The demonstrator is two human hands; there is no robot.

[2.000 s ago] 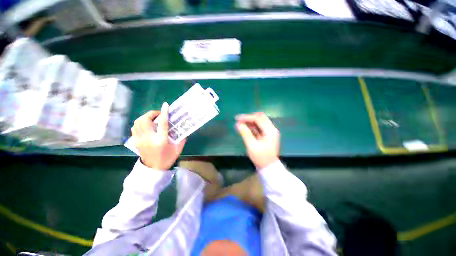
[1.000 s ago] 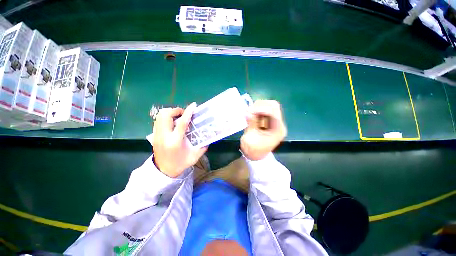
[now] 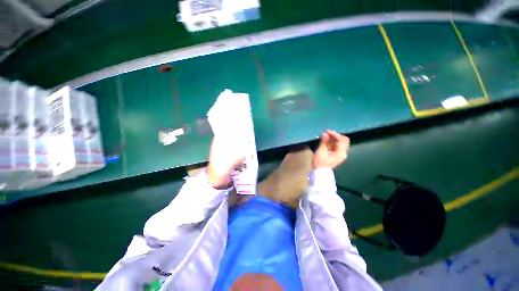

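Note:
A white retail carton (image 3: 234,128) is held upright-lengthwise over the bench's near edge. My left hand (image 3: 223,165) is shut on its lower left part; print and red lines show near its lower end. The carton's far end is pale and blurred, so its flaps cannot be made out. My right hand (image 3: 332,149) is apart from the carton, to its right near the bench edge, with fingers curled. Whether it holds something small cannot be told.
Stacked cartons (image 3: 62,133) stand at the left on the green bench (image 3: 307,68). Another carton (image 3: 219,12) lies beyond the metal rail (image 3: 227,44). A small white item (image 3: 454,102) lies at the yellow tape. A black stool (image 3: 414,220) stands at lower right.
The carton has turned from slanting to nearly lengthwise, and its hang tab no longer shows. My right hand has moved away from its end to the right. The view has tilted and shifted.

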